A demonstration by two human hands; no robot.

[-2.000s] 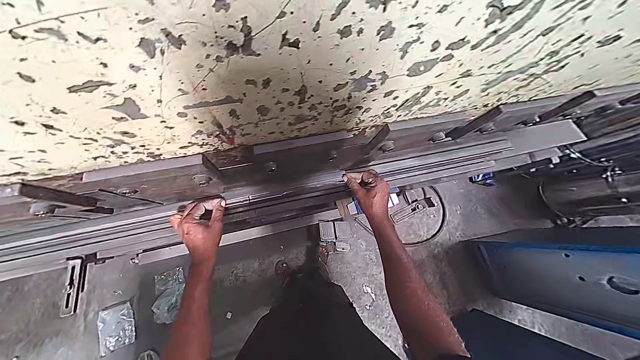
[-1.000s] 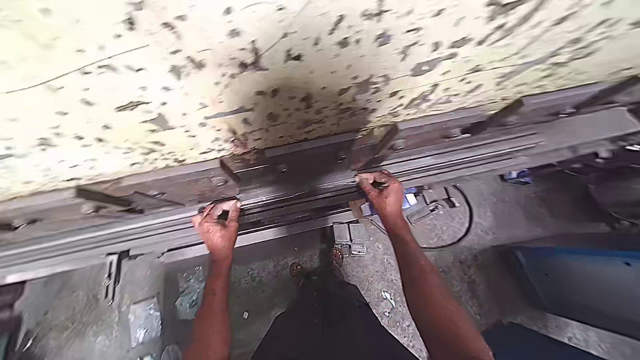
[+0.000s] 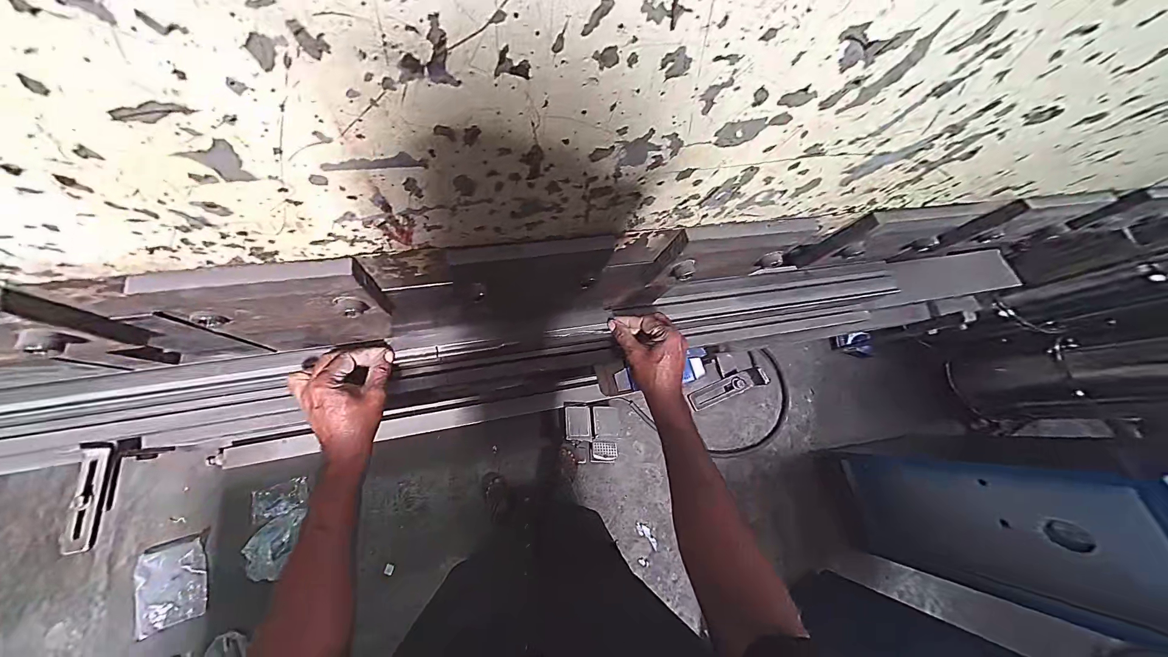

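Observation:
Long metal bars run side by side across a machine's bed below a clamp row. My left hand has its fingers curled at the bars left of centre, thumb and fingertips against their upper edge. Right of centre, my right hand pinches at the same bars with thumb and forefinger. Whether either hand grips a bar or only rests on it is hard to tell. Steel clamp plates with bolts sit just above the bars, under a chipped cream-painted machine panel. My head's shadow falls between the hands.
A slotted metal bracket hangs at the left. Plastic bags and small blocks lie on the floor, with a coiled cable at the right. A blue metal cabinet or box stands at the lower right.
Both hands remain at the bars, with little plain change in their grip. The view has shifted.

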